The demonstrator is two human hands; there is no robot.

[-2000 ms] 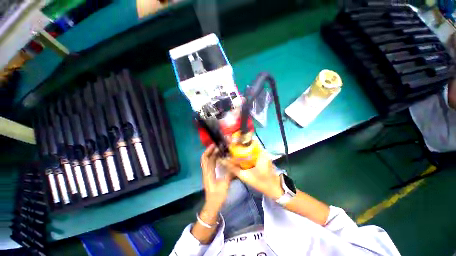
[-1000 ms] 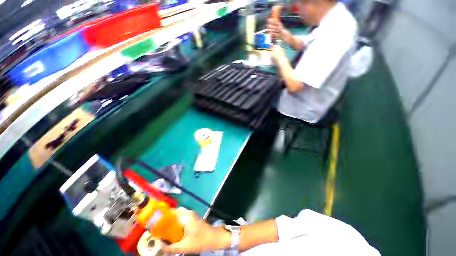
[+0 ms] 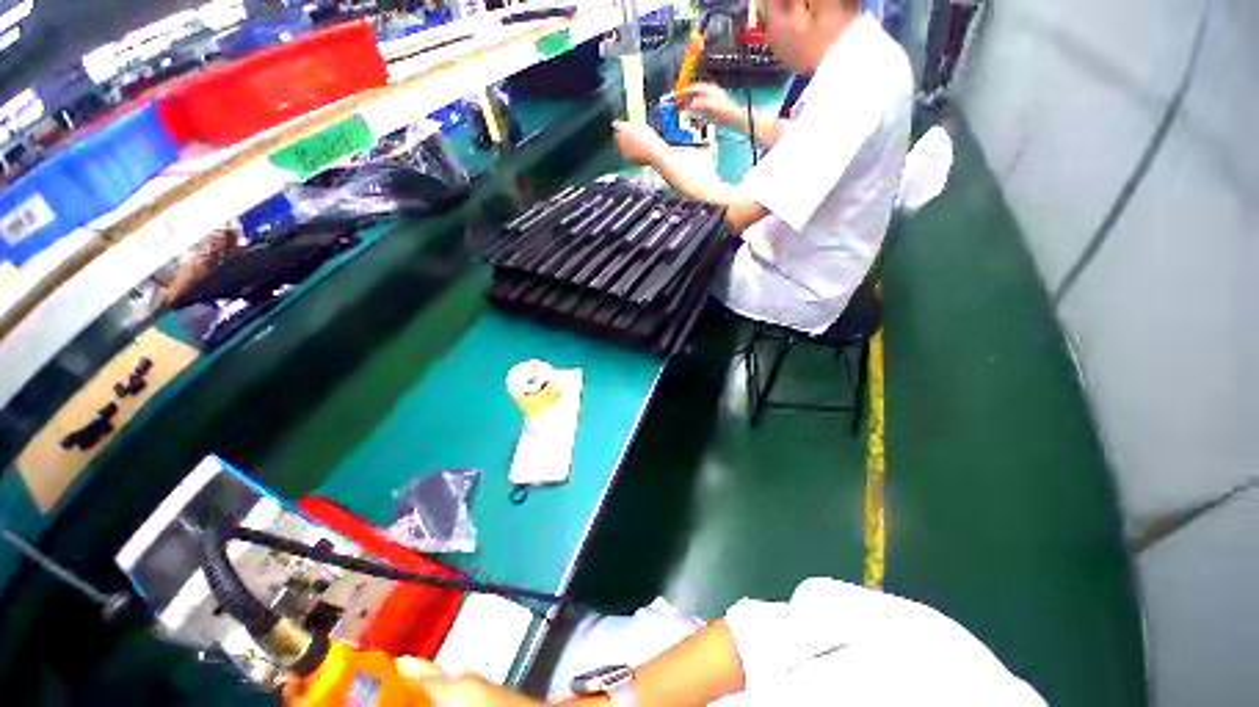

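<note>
The orange electric screwdriver (image 3: pixel 356 677) is at the bottom left, cut off by the lower edge. Its black coiled cord (image 3: pixel 238 587) rises from the metal end. My right hand (image 3: pixel 463 689) holds the orange body; only part of the hand shows, and a watch is on the wrist. The white screw feeder (image 3: pixel 207 566) with blue edges stands behind the tool, on a red base (image 3: pixel 410 616). My left hand is out of the picture.
A gold-yellow roll (image 3: pixel 533 384) on a white block (image 3: pixel 548 439) and a crumpled plastic bag (image 3: pixel 439 510) lie on the green bench. Black foam trays (image 3: pixel 608 263) are stacked beyond. A person in white (image 3: pixel 828 180) sits there. A shelf holds red (image 3: pixel 276 83) and blue bins.
The view has swung right and away from the left tray. My left hand has left the picture. My right hand and the screwdriver have shifted to the lower left of the view.
</note>
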